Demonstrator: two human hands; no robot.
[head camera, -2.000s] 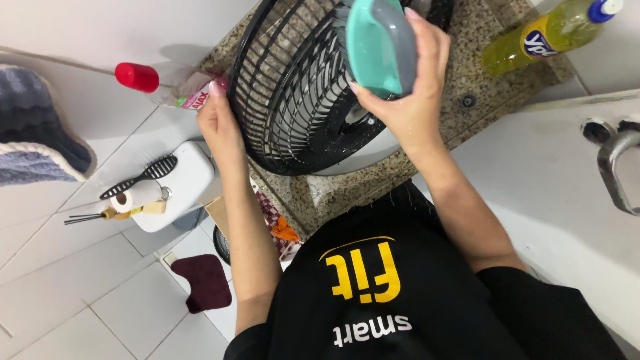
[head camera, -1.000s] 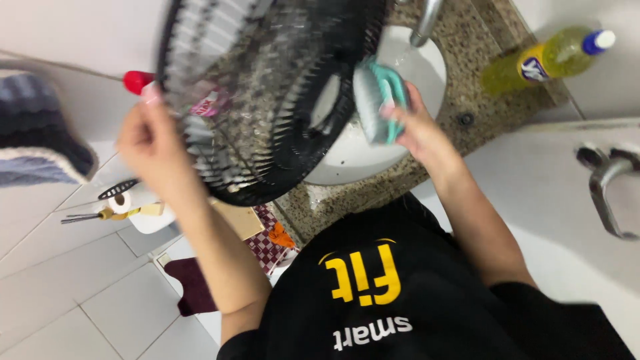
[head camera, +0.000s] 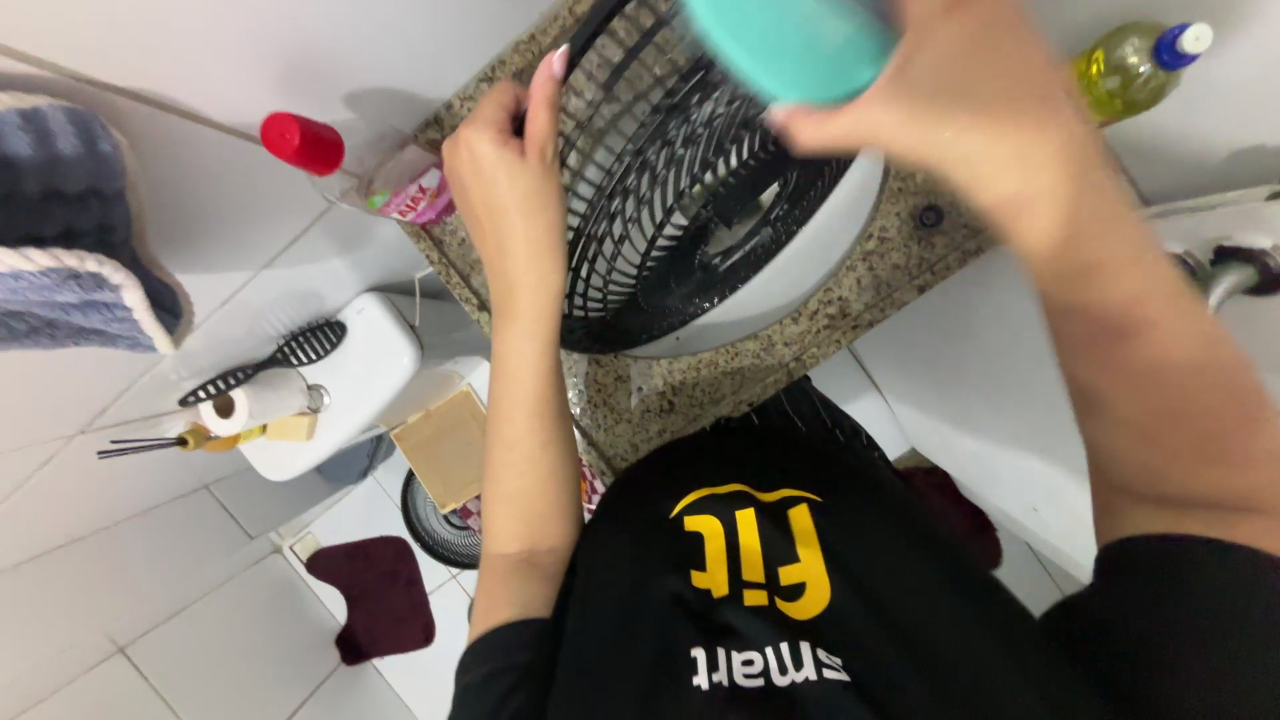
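Observation:
A black plastic fan grille (head camera: 640, 190) stands tilted over a white washbasin (head camera: 810, 270) set in a granite counter. My left hand (head camera: 510, 170) grips the grille's rim at its left side. In my right hand (head camera: 980, 110), blurred by motion, is a teal scrubbing brush (head camera: 790, 45), held over the grille's upper right part. The brush's bristles are hidden in this view. Water drops show on the lower part of the grille.
On the speckled granite counter (head camera: 680, 390) stand an Ajax bottle with a red cap (head camera: 302, 143) at left and a bottle of yellow-green liquid (head camera: 1125, 75) at right. A towel (head camera: 80, 220) hangs at left. A hairbrush (head camera: 270, 360) lies on the toilet tank (head camera: 370, 370).
The grille, raised and tilted to the left one second ago, is back down over the basin. My left hand has come down with it, and the brush has moved from beside the grille to over it.

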